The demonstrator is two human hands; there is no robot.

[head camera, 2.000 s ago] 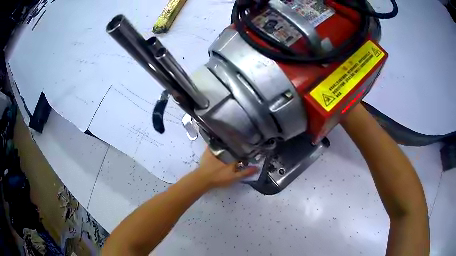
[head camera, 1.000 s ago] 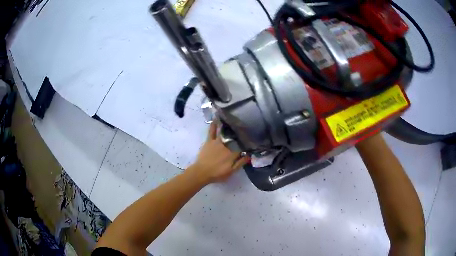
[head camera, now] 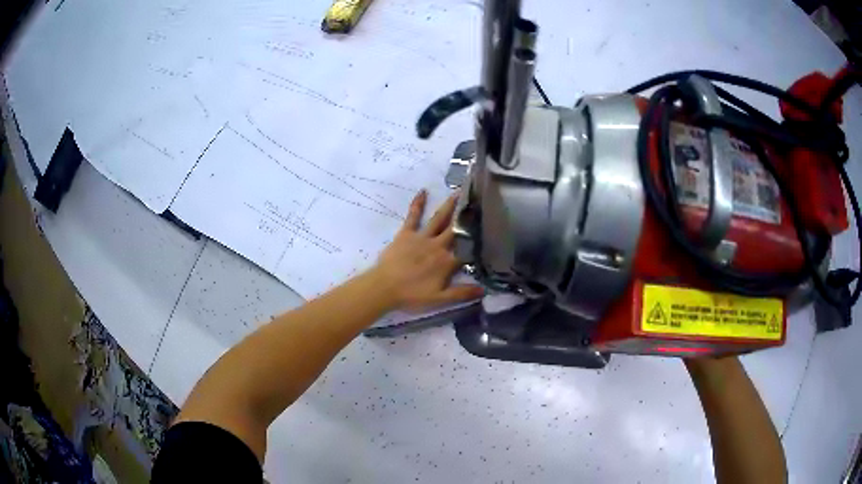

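Note:
The red and silver cutting machine (head camera: pixel 614 217) stands right of centre, its silver tubes (head camera: pixel 510 95) upright at its front and its grey base plate (head camera: pixel 529 345) on the table. My left hand (head camera: pixel 421 255) lies on the paper marker (head camera: pixel 312 161) against the machine's front, fingers spread, holding nothing visible. My right forearm reaches under the motor; my right hand is hidden behind the body, so its grip does not show. A dark layered edge of the fabric lay (head camera: pixel 416 321) shows below my left hand.
A gold-yellow bar (head camera: pixel 345 14) lies on the paper at the top. A black cord (head camera: pixel 652 189) is coiled on the motor. Dark fabric pieces (head camera: pixel 59 170) stick out at the paper's left edge. Scraps (head camera: pixel 123 416) lie on the floor at lower left.
The machine has moved right and turned so its tubes point upward in view. My left hand has stayed beside its front, and its fingers are now spread on the paper.

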